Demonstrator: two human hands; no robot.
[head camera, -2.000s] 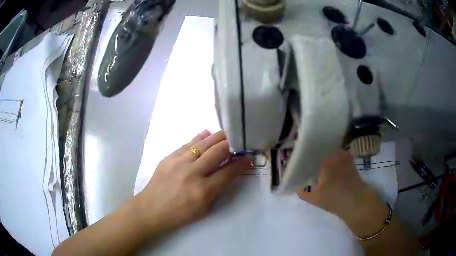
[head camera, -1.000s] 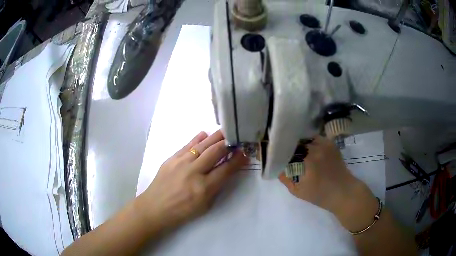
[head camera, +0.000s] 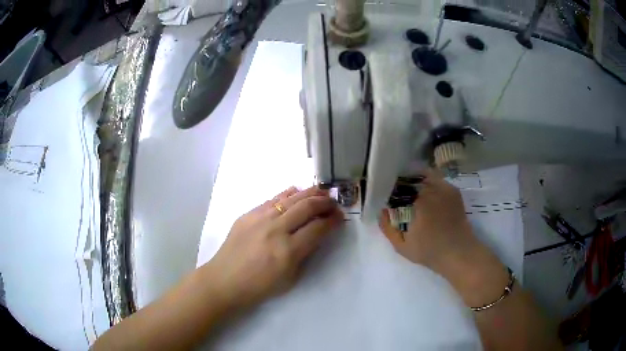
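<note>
A white fabric panel (head camera: 322, 295) with dark drawn lines lies under the sewing machine head (head camera: 343, 116). My left hand (head camera: 274, 236), with a ring, lies on the panel left of the presser foot (head camera: 349, 194); its fingertips are bent close to the foot. My right hand (head camera: 432, 223) is on the panel at the right of the foot, its fingers partly hidden behind the machine head and tension dial (head camera: 401, 218). The needle point is hidden. Whether either hand pinches the cloth cannot be told.
Stacked white panels (head camera: 48, 206) lie at the left, beyond a plastic-wrapped edge (head camera: 122, 171). A grey oval lamp (head camera: 209, 75) hangs left of the head. Snips (head camera: 564, 230) and red-handled scissors (head camera: 600, 257) lie at the right. An upper tension dial (head camera: 449, 154) sits on the machine.
The camera view has shifted, moving the machine head and lamp in the picture. My left fingers are more bent beside the foot. Both hands stay on the panel.
</note>
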